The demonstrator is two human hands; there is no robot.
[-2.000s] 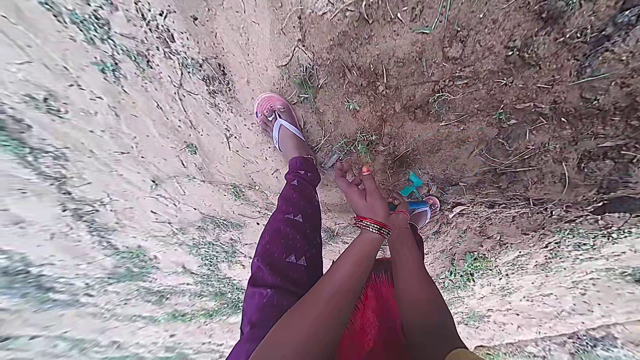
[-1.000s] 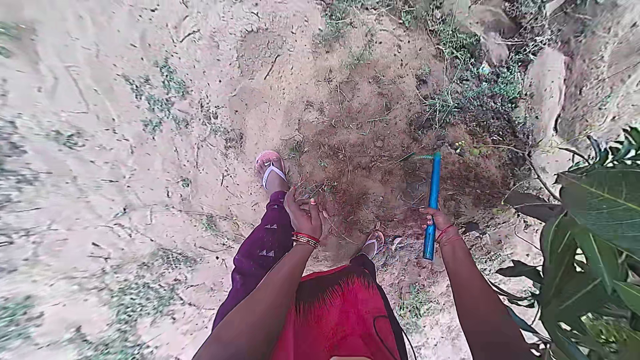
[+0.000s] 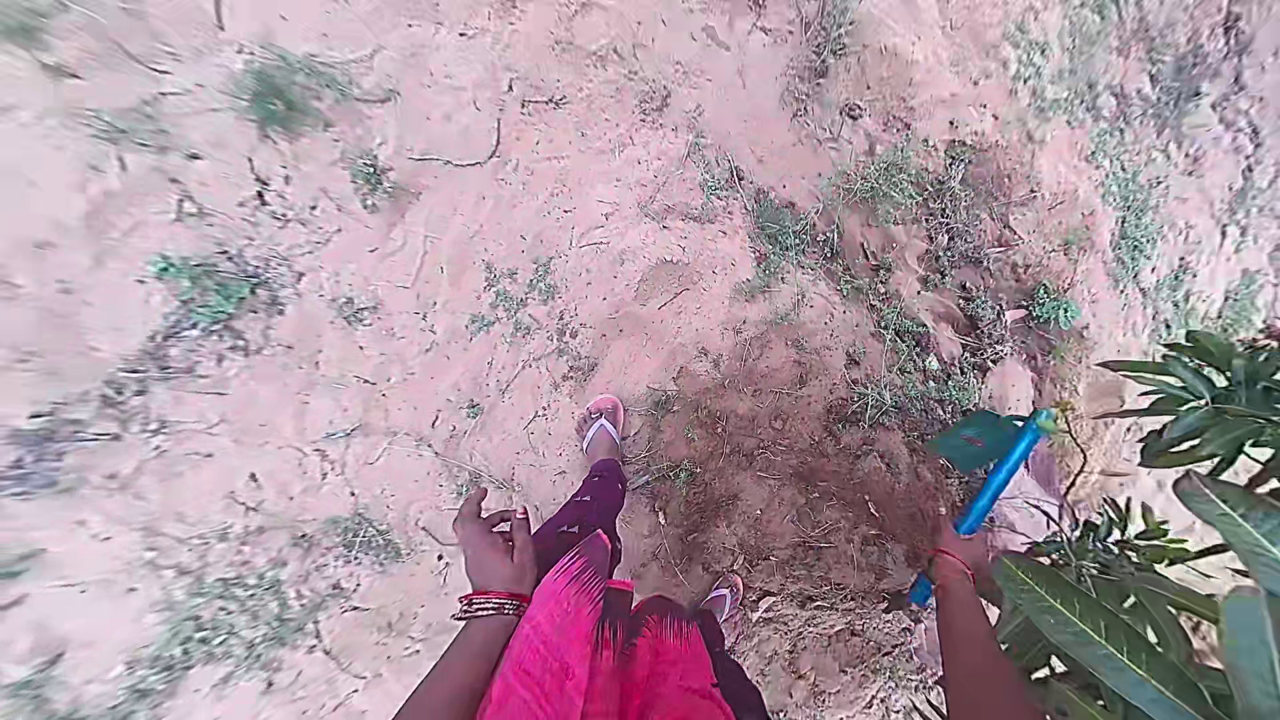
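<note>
My right hand [image 3: 958,555] grips a blue tool handle [image 3: 1003,475] near its lower end, at the right beside leafy branches. The handle slants up and right, and a dark green flat blade [image 3: 975,441] shows beside its upper end. At lower left, my left hand [image 3: 497,548] hangs with nothing in it, fingers apart and slightly curled, bangles at the wrist. It is beside my purple-trousered leg [image 3: 590,510].
My sandalled foot [image 3: 602,425] stands on dry, pale soil. A patch of darker, loosened soil [image 3: 780,470] lies to its right. Low weeds [image 3: 900,340] grow above that patch. Large green leaves [image 3: 1110,630] fill the lower right.
My hands were close together two seconds ago and are now wide apart. Since one second ago, the blue handle has tilted to the right. More ground shows ahead as the view has shifted.
</note>
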